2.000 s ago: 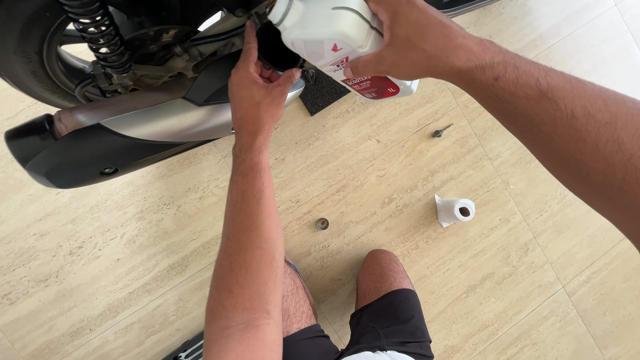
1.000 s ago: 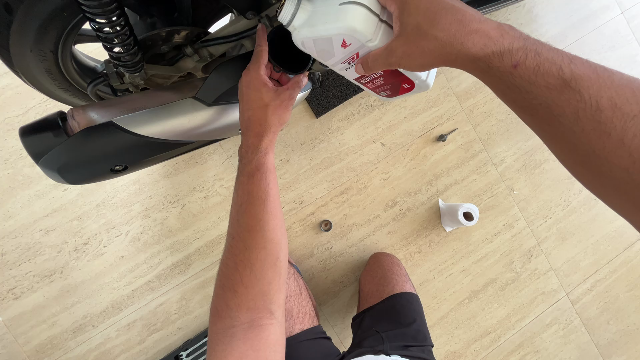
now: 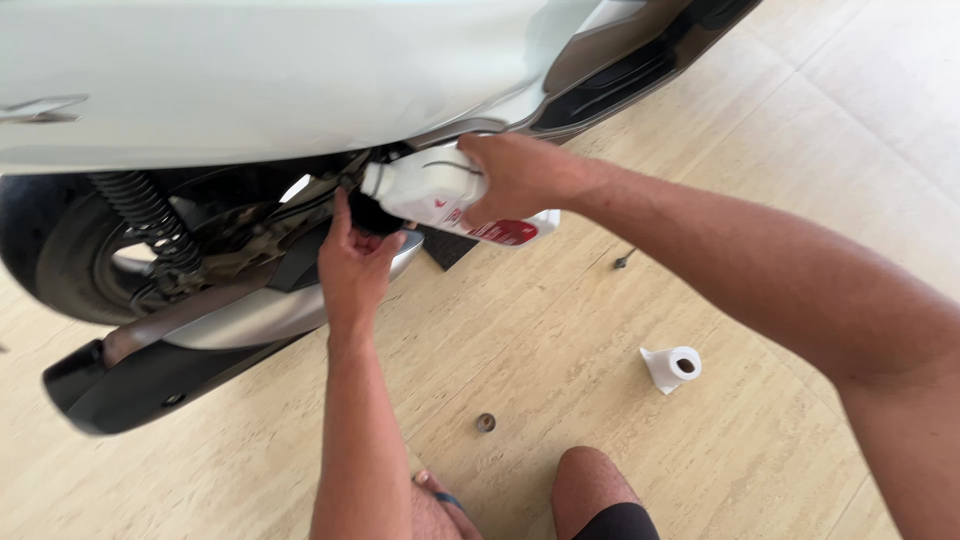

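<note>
My right hand (image 3: 517, 180) grips a white plastic Honda oil bottle (image 3: 427, 184) with a red label, tilted so its neck points left. The bottle's mouth is over a black funnel (image 3: 375, 216) beside the scooter's engine. My left hand (image 3: 358, 259) holds the funnel's rim between fingers and thumb, above the front end of the silver and black exhaust muffler (image 3: 262, 311). The funnel's lower end is hidden, and whether oil flows cannot be seen.
Above the hands spans the scooter's pale body panel (image 3: 285, 75); rear wheel (image 3: 75, 262) and shock absorber spring (image 3: 146, 217) lie left. On the tiled floor are a dark mat (image 3: 448, 249), a dipstick-like cap (image 3: 621, 262), a paper roll (image 3: 675, 367) and a small round metal part (image 3: 486, 423).
The view has shifted upward, bringing the scooter's body panel in. Both hands keep their hold on the bottle and funnel.
</note>
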